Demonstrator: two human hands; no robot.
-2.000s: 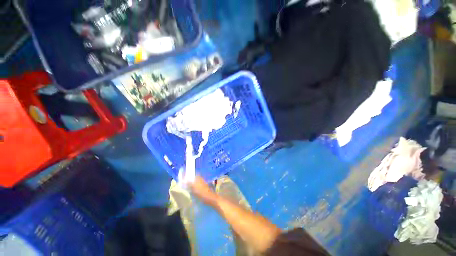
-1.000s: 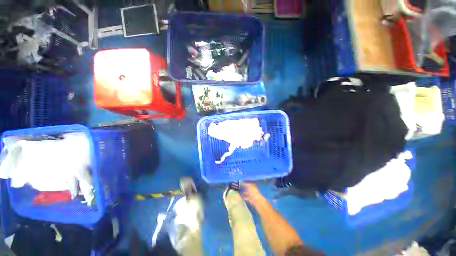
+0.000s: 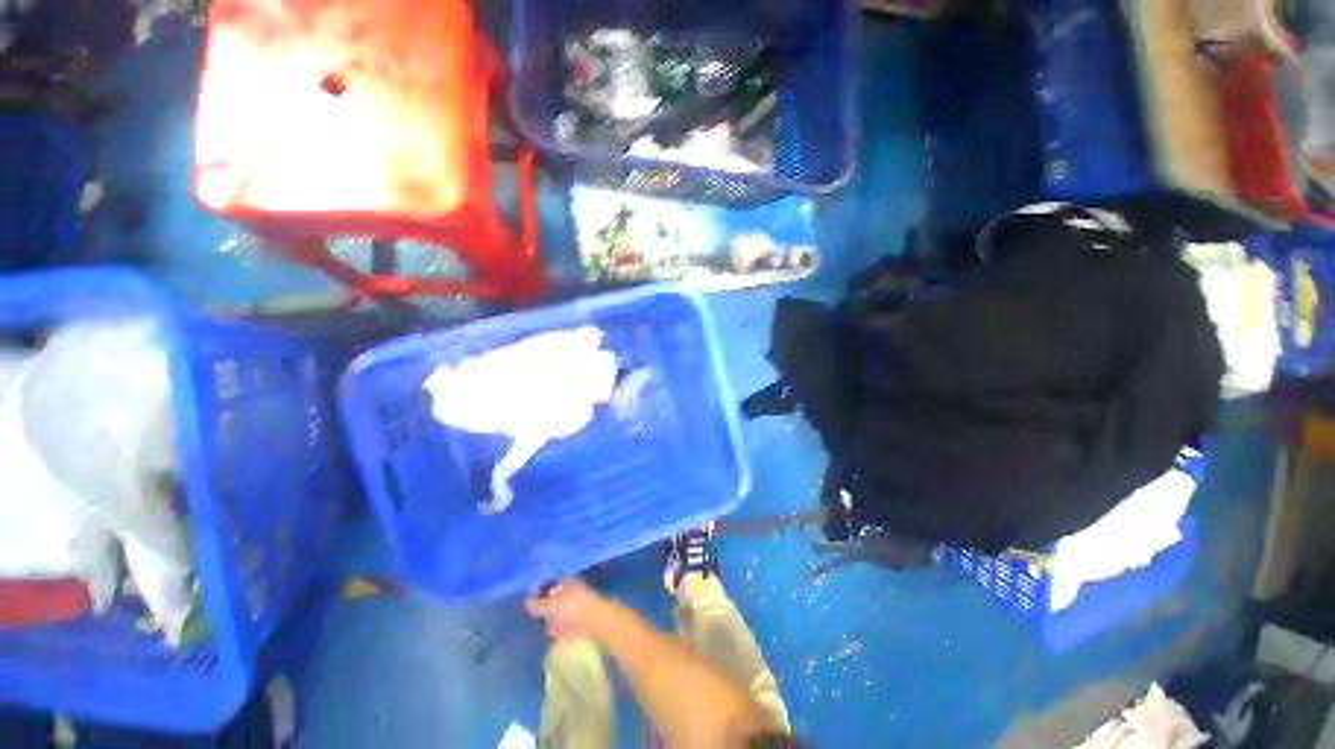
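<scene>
A blue plastic crate [image 3: 644, 534] stands turned a little in front of my feet. A bunched white strip or cloth [image 3: 527, 384] lies inside it, one tail hanging towards the near side. My right hand [image 3: 564, 607] reaches in from the bottom and is closed on the crate's near rim; its fingertips are small and blurred. My left hand is not in view.
A red stool [image 3: 337, 110] and a dark blue bin [image 3: 842, 103] of scraps stand ahead. A larger blue crate [image 3: 264, 468] with white cloth is at left. A black cloth heap [image 3: 1025, 395] lies at right, over a blue crate with white pieces [image 3: 1127, 542].
The crate has shifted left in view and turned, with my right hand at its near rim. The white piece near my legs a second ago has mostly left the view.
</scene>
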